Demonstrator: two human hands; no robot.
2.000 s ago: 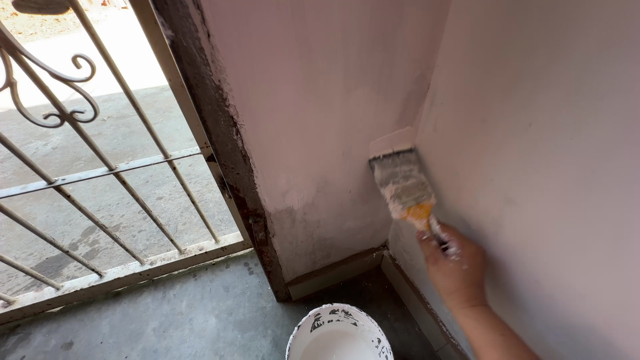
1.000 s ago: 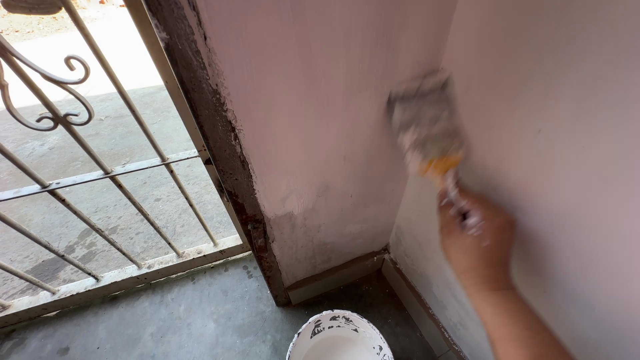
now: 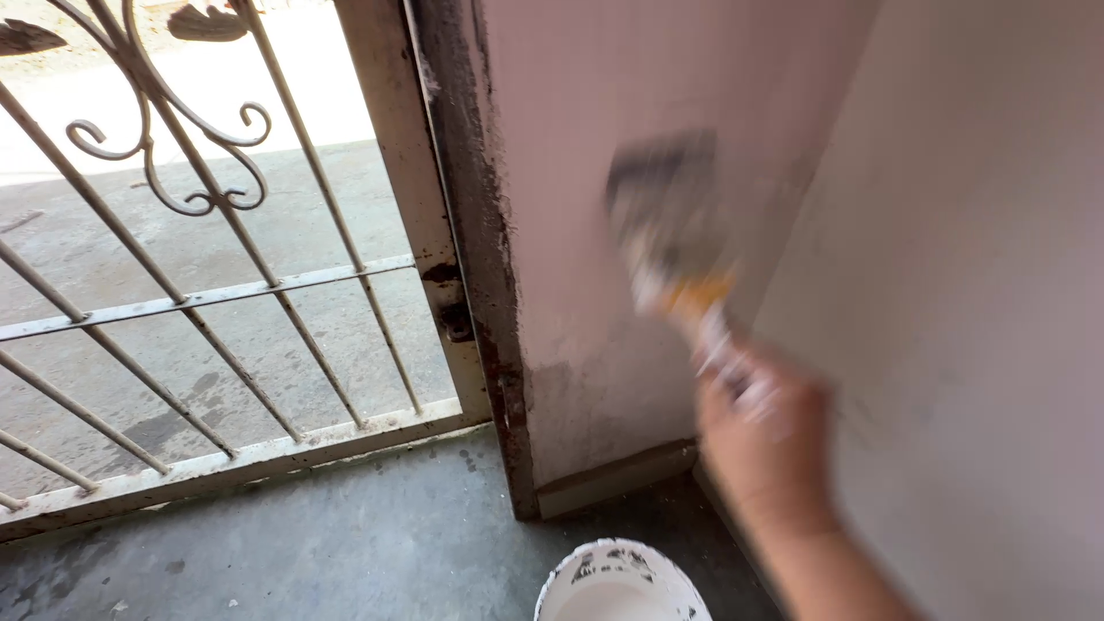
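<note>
My right hand [image 3: 768, 431] grips the paint-smeared handle of a wide paintbrush [image 3: 677, 216], blurred by motion. The brush has a yellow band above the handle, and its dark bristle end points up and left, over the pinkish wall [image 3: 569, 216] between the door frame and the corner. Whether the bristles touch the wall cannot be told. Below the hand, at the bottom edge, stands a white paint bucket [image 3: 617, 565] with pale paint inside and dark patches on its inner wall. My left hand is out of view.
A metal gate [image 3: 228, 297] with bars and scrollwork is on the left, beside a rusty brown door frame [image 3: 483, 259]. Another pale wall [image 3: 966, 302] rises on the right. Grey floor [image 3: 285, 535] lies below, and a skirting strip [image 3: 617, 479] runs along the wall's base.
The brush was low near the corner two seconds ago, then higher up; now it is farther left on the wall, toward the door frame. My right hand has kept hold of it.
</note>
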